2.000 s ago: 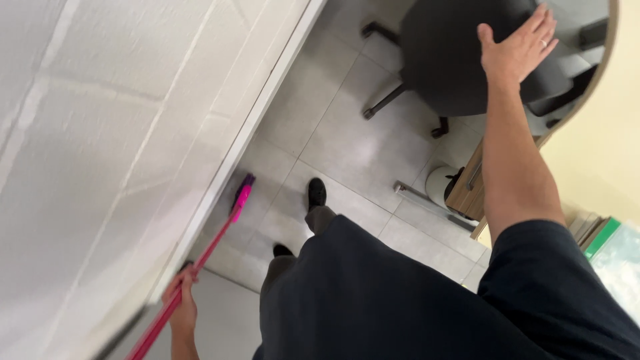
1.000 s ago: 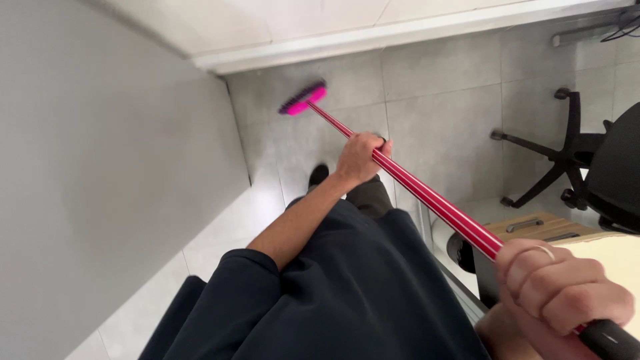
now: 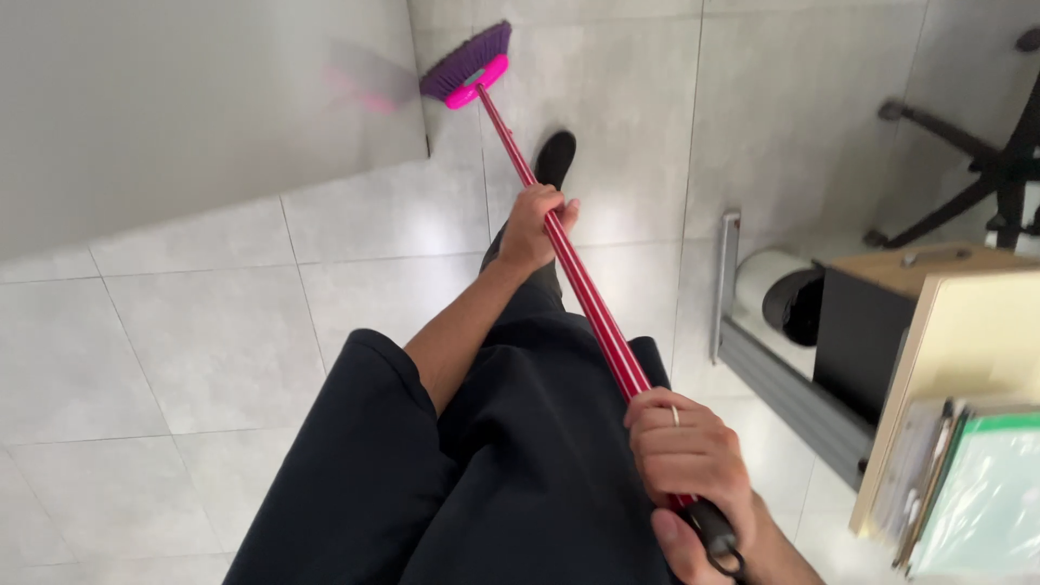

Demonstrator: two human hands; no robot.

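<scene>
A broom with a red striped handle (image 3: pixel 597 305) runs diagonally across the view. Its head, with purple bristles and a bright pink block (image 3: pixel 478 81), is at the floor beside the corner of a grey panel. My left hand (image 3: pixel 536 227) is wrapped around the lower part of the handle, above my black shoe (image 3: pixel 556 158). Nearer to me, my right hand (image 3: pixel 691 463), with a ring on one finger, grips the upper end by the black grip cap (image 3: pixel 711 528), which has a hanging loop.
A large grey glossy panel (image 3: pixel 203 106) fills the upper left. To the right are a black swivel chair base (image 3: pixel 991 162), a white round bin (image 3: pixel 760 276), a drawer unit (image 3: pixel 861 325), a grey metal desk leg (image 3: pixel 788 398) and a desk top (image 3: pixel 967 325) bearing folders (image 3: pixel 983 496).
My right hand, on the black chair two seconds ago, came onto the broom handle by one second ago. The broom head is now beside the grey panel's corner. The view has turned a lot.
</scene>
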